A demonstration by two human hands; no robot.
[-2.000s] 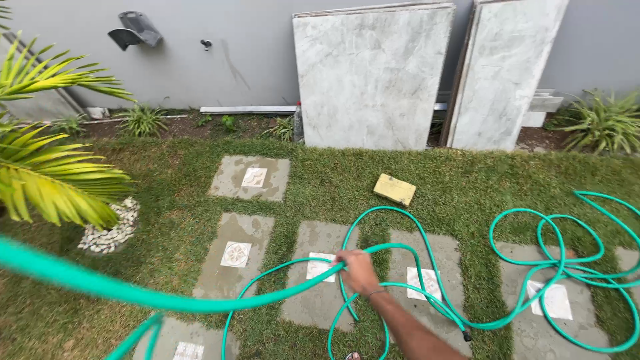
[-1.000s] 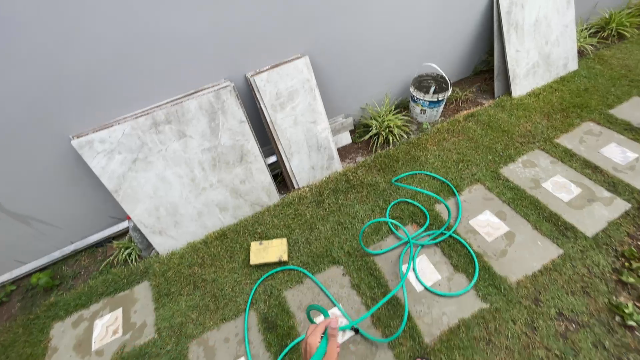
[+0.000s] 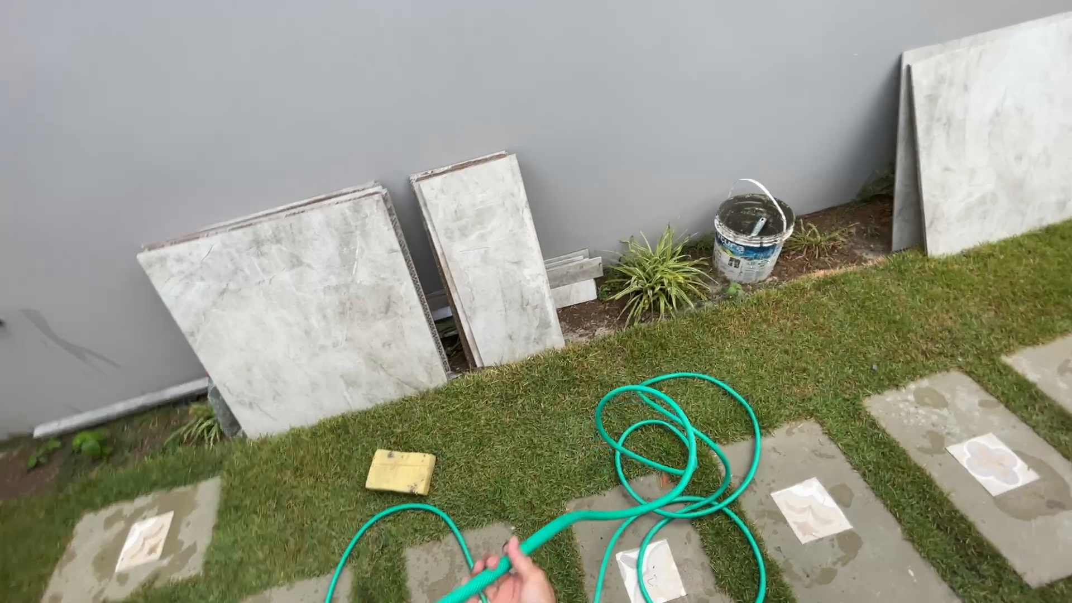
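One hand, which looks like my right [image 3: 519, 578], enters at the bottom edge with its fingers closed around a green garden hose [image 3: 586, 515]. From the grip the hose runs up and right into loose loops lying over the grass and the stone pavers. Another stretch arcs over the grass to the left of the hand. A yellow sponge [image 3: 400, 471] lies on the grass up and left of the hand, apart from the hose. My left hand is out of the frame.
Large marbled slabs [image 3: 310, 310], a narrower stack [image 3: 494, 260] and more slabs [image 3: 997, 134] lean on the grey wall. A bucket [image 3: 748, 243] with a tool inside stands by a spiky plant [image 3: 659, 276]. Pavers with patterned tile insets [image 3: 811, 509] cross the grass [image 3: 502, 427].
The view has swung right, showing the bucket and further slabs. The hand keeps hold of the hose, whose loops lie differently. The thick hose stretch across the left two seconds ago is out of view.
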